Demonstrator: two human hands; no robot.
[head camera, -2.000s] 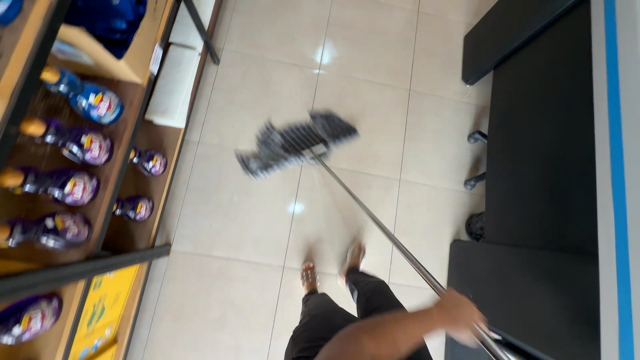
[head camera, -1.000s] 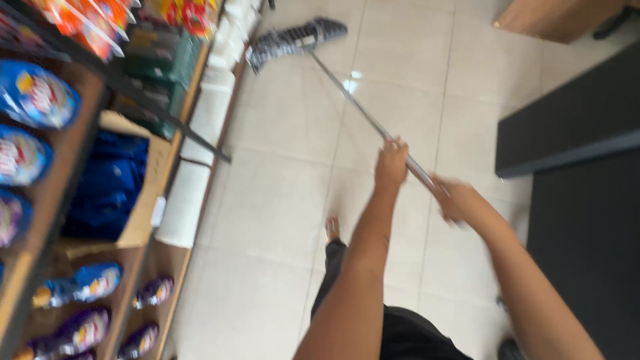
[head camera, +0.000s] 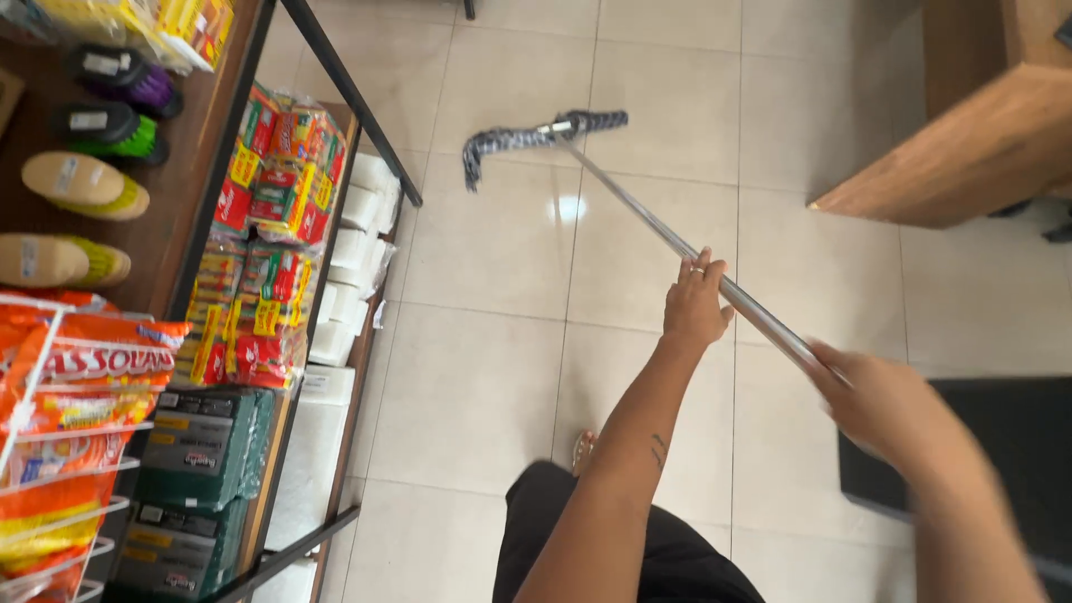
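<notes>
A grey string mop head (head camera: 544, 134) lies spread on the tiled floor at the upper middle, its strands trailing to the left and right of the clamp. From it a metal mop handle (head camera: 641, 211) runs down to the right. My left hand (head camera: 697, 300), with a ring on one finger, is closed around the handle's middle. Further up the handle, nearer my body, my right hand (head camera: 863, 394) grips it and is blurred. Below the left hand, one sandalled foot (head camera: 584, 450) shows beside my dark trouser leg.
On the left stands a metal-framed shelf (head camera: 331, 92) with scrubbing brushes (head camera: 84, 180), packaged sponges (head camera: 276, 193), orange bags (head camera: 75, 394) and white foam packs (head camera: 352, 251). A wooden furniture panel (head camera: 946, 159) juts in at the upper right. A black surface (head camera: 988, 444) lies at the lower right.
Two seconds ago only one hand showed on the handle; both hold it one second ago and now. The view has moved along the aisle, bringing brushes and sponges into sight.
</notes>
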